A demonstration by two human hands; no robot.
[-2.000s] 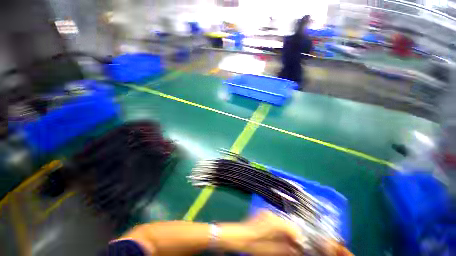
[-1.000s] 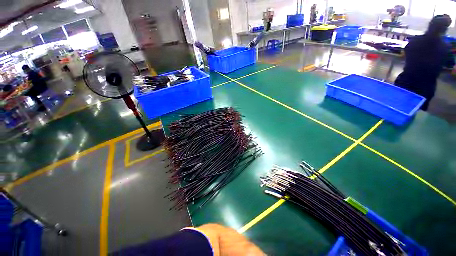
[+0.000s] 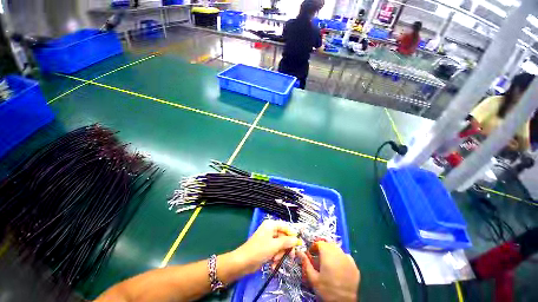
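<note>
My left hand (image 3: pixel 272 242) pinches a thin black cable (image 3: pixel 272 277) near its end, with a small yellow patch at the fingertips. My right hand (image 3: pixel 330 268) is closed beside it, fingertips close to the cable end; whether it holds a tool is hidden. Both hands are over the near blue tray (image 3: pixel 344 227), which holds silvery-white shreds (image 3: pixel 330 218). A bundle of black cables (image 3: pixel 242 191) with pale tips lies across the tray's left edge, with a small green marker (image 3: pixel 259 176) on it.
A large heap of dark cables (image 3: pixel 71 194) lies at the left. An empty blue tray (image 3: pixel 257 84) stands farther across. A blue bin (image 3: pixel 422 209) is at the right beside white posts. Blue bins (image 3: pixel 79 52) stand at the far left. A person (image 3: pixel 300 44) stands behind the table.
The view has swung right from the fan and cable heap. Both hands are now in view over the tray, with a cable in my left hand.
</note>
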